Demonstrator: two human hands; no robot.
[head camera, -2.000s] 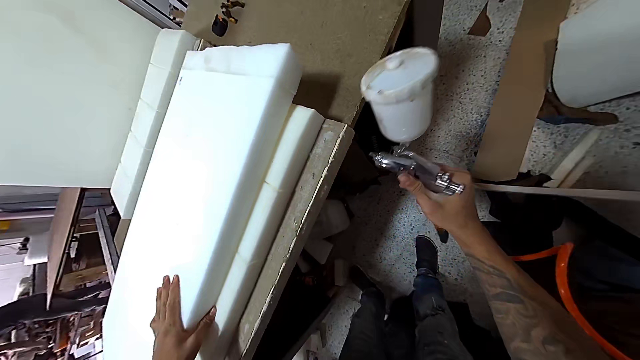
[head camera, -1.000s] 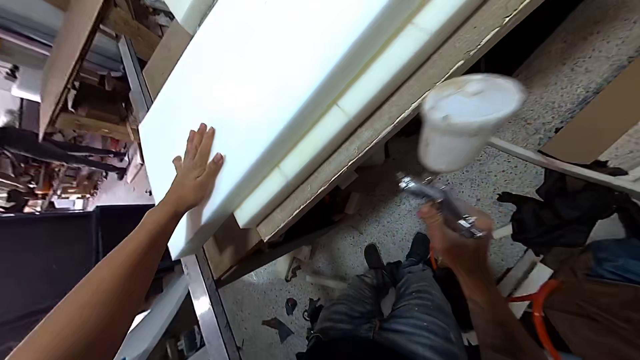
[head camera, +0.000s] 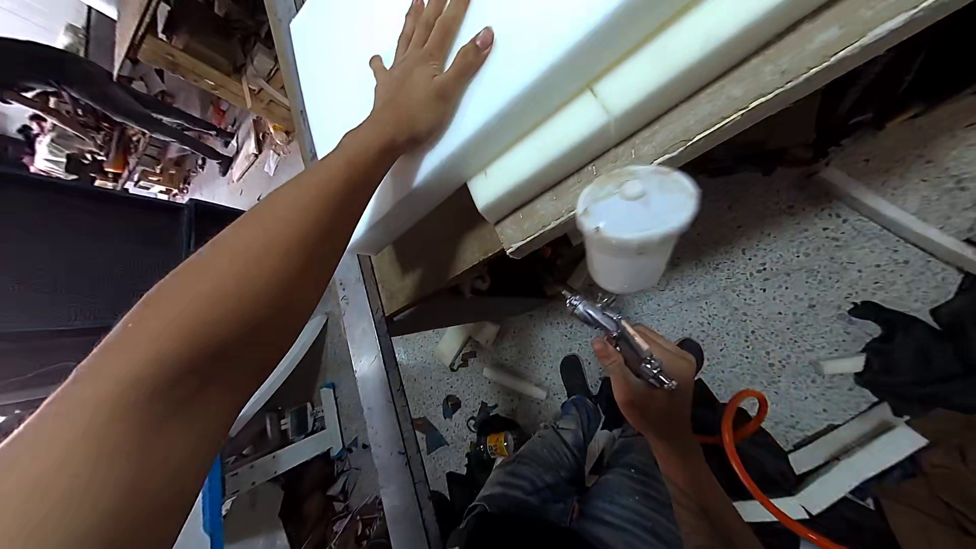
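Observation:
My left hand lies flat, fingers spread, on the top face of a thick white foam slab. Under and beside that slab run narrower foam blocks, butted end to end along the edge of a worktable. In my right hand is a metal gravity-feed spray gun with a white plastic cup on top. Its nozzle points up and left, below the table edge and apart from the foam. Whether a finger presses the trigger is hidden.
An orange air hose curls beside my right forearm. A metal-edged frame runs down from the table corner. Foam scraps and a can lie near my feet on the speckled floor. Another person's dark-clothed legs show at upper left.
The view has shifted strongly toward the slab's near end. My left hand still rests on the slab, with more of the arm now showing. The spray gun stays in my right hand.

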